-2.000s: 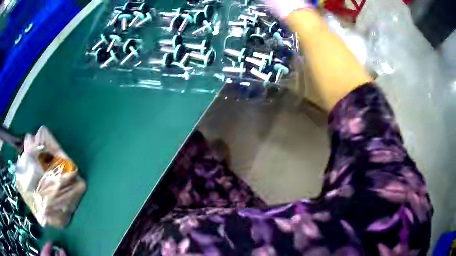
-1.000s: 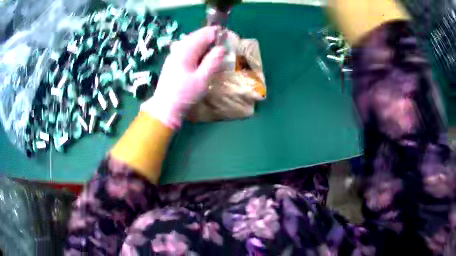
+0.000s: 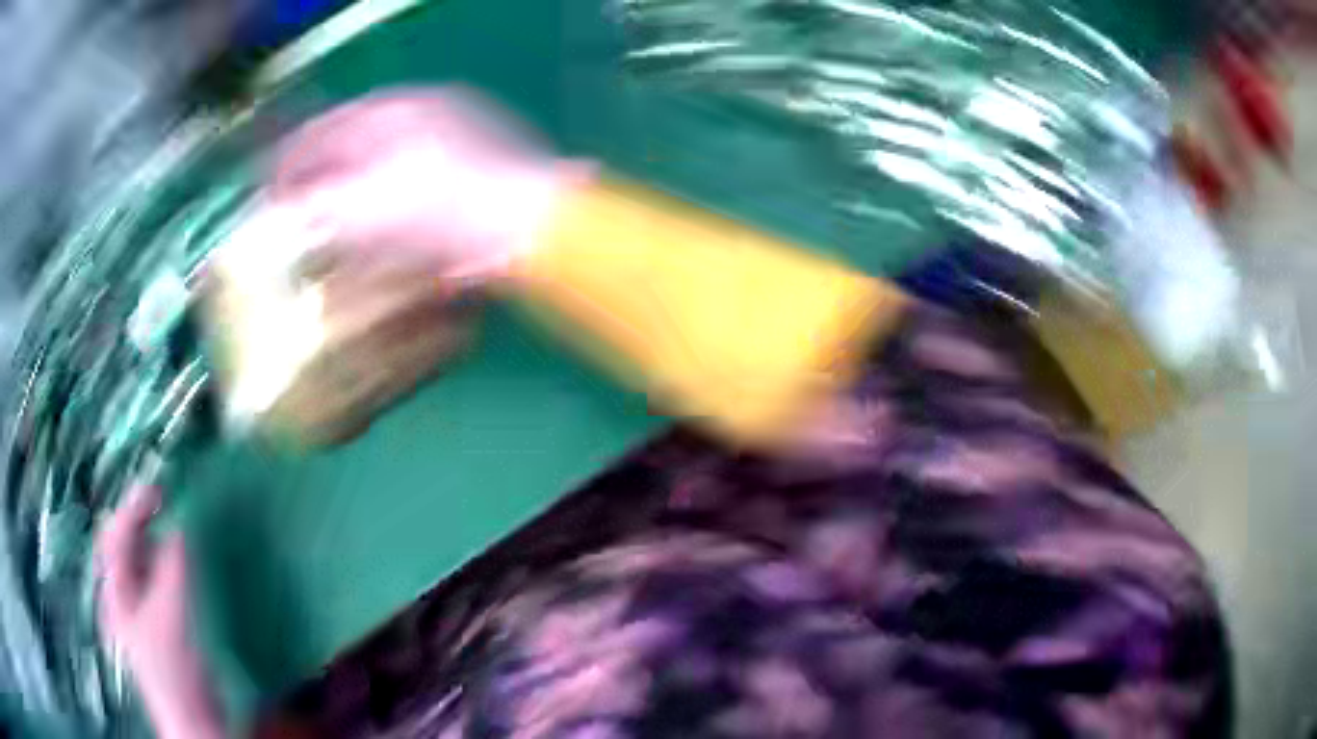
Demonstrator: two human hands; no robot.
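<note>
The frame is strongly motion-blurred. My right hand (image 3: pixel 412 181), in a pink glove with a yellow sleeve cover, is over the wrapped fixture (image 3: pixel 354 354) at the left and hides its upper part. Whether the hand holds a part cannot be told. My left hand (image 3: pixel 152 614), also gloved in pink, is at the lower left beside the loose heap of headed shaft parts (image 3: pixel 87 375). Its fingers are smeared, and whether it holds anything cannot be told.
Clear trays with parts (image 3: pixel 953 130) lie at the upper right as blurred streaks. The green table (image 3: pixel 477 462) ends at a front edge by my floral clothing. Red items (image 3: pixel 1242 108) show at the far right, and something blue at the top left.
The view has swung to the right. My right hand has come from the tray side to the fixture. My left hand has moved off the fixture to the heap's near side.
</note>
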